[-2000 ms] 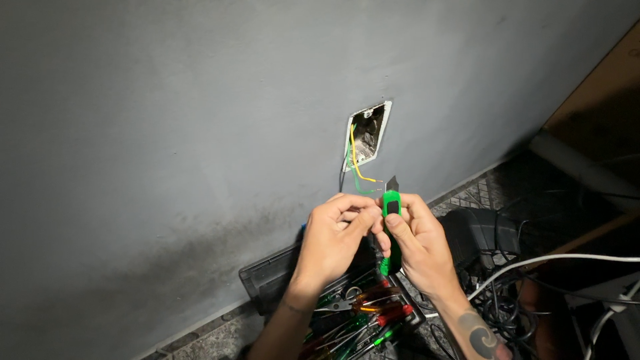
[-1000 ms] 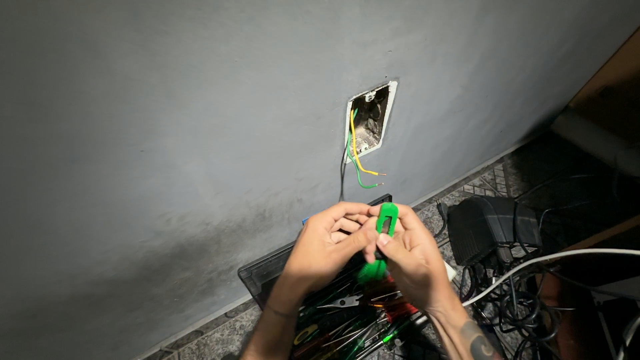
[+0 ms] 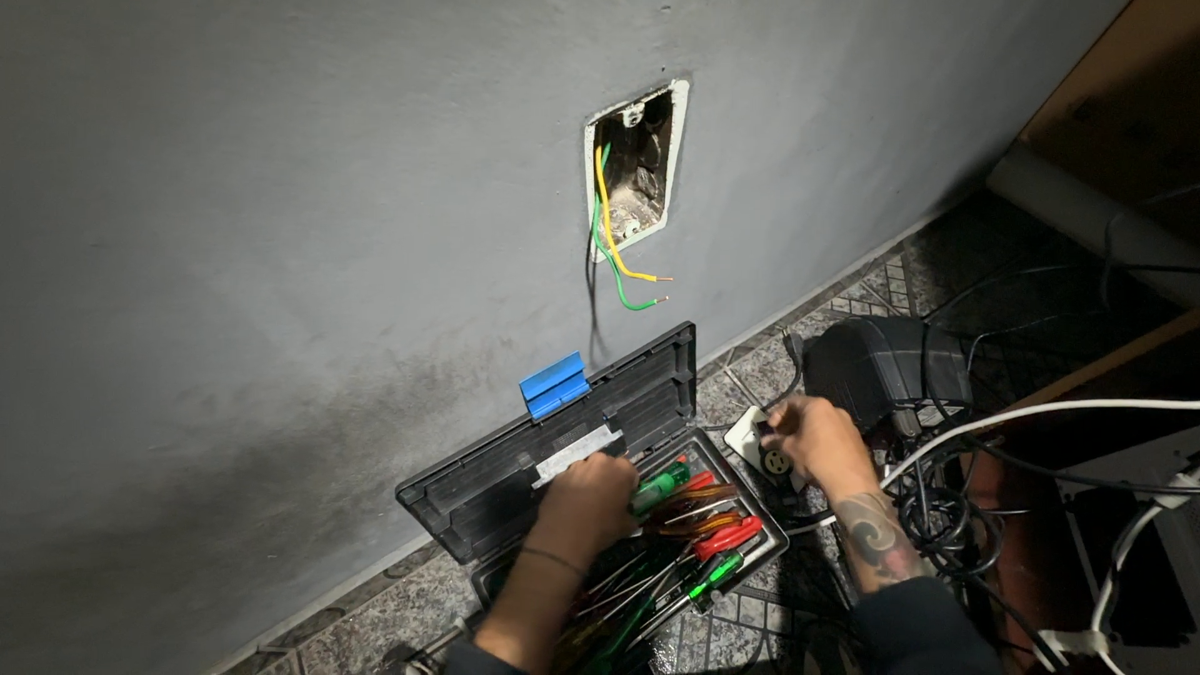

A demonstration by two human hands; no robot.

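My left hand (image 3: 592, 502) is over the open black plastic toolbox (image 3: 553, 469), beside a green handle (image 3: 661, 487); its fingers are hidden, so what it holds cannot be told. My right hand (image 3: 814, 441) is at a white socket plate (image 3: 747, 441) with a dark socket insert (image 3: 776, 462), on the floor right of the box; the fingers are blurred. Screwdrivers with red handles (image 3: 729, 539) and green ones lie in the box. Above, a yellow wire (image 3: 607, 220) and a green wire (image 3: 621, 281), both with bare copper ends, hang from a recessed wall box (image 3: 647, 169).
A blue latch (image 3: 554, 384) stands up from the toolbox lid near the grey wall. Right of my right hand are a black device (image 3: 886, 370), tangled black cables (image 3: 937, 525) and a white cable (image 3: 1022, 408). A pale roll or tube (image 3: 1078, 216) lies at the far right.
My hands have parted from in front of the wall box: the left moved down to the toolbox, the right to the socket plate. The green utility knife they held is no longer plainly seen.
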